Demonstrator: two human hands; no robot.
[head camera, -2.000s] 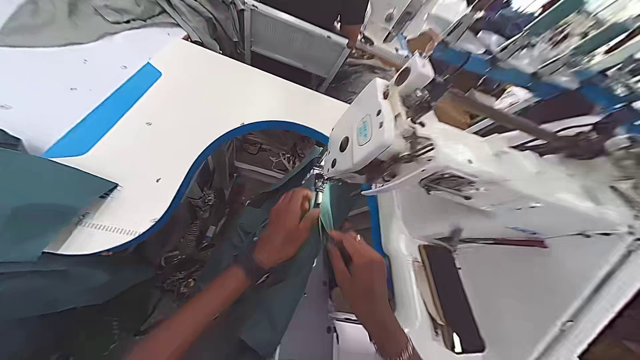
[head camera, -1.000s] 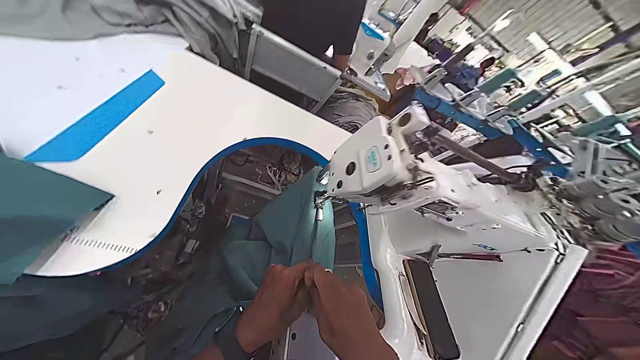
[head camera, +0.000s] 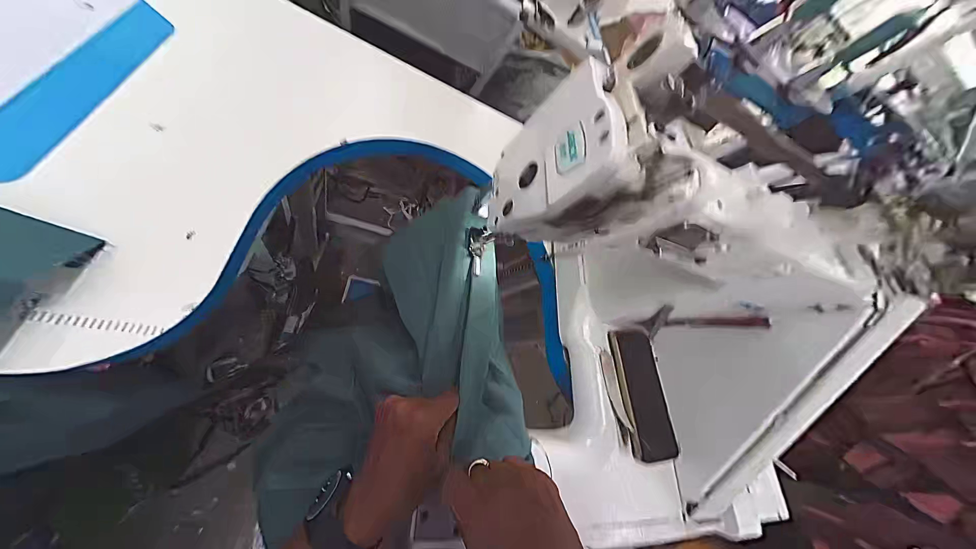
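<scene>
A white sewing machine head (head camera: 564, 160) stands over a strip of teal fabric (head camera: 450, 305), whose upper end lies under the metal presser foot (head camera: 476, 248). Below the foot, my left hand (head camera: 408, 435), with a watch (head camera: 329, 496) on its wrist, grips the left part of the cloth. My right hand (head camera: 503, 496), wearing a ring, is closed on the cloth's lower right edge, beside and slightly lower than the left. The fingertips of both hands are partly hidden by the hands themselves and the folds.
A white table with a blue curved edge (head camera: 252, 221) borders a cutout at the left. More teal fabric (head camera: 38, 248) lies on its left side. On the machine's white base at right are a dark oblong object (head camera: 644, 396) and a thin red tool (head camera: 717, 322). Dark red cloth (head camera: 900, 450) lies at lower right.
Two seconds ago both hands were close to the presser foot; they have since moved down toward me along the fabric. More of the teal cloth now shows between hands and foot.
</scene>
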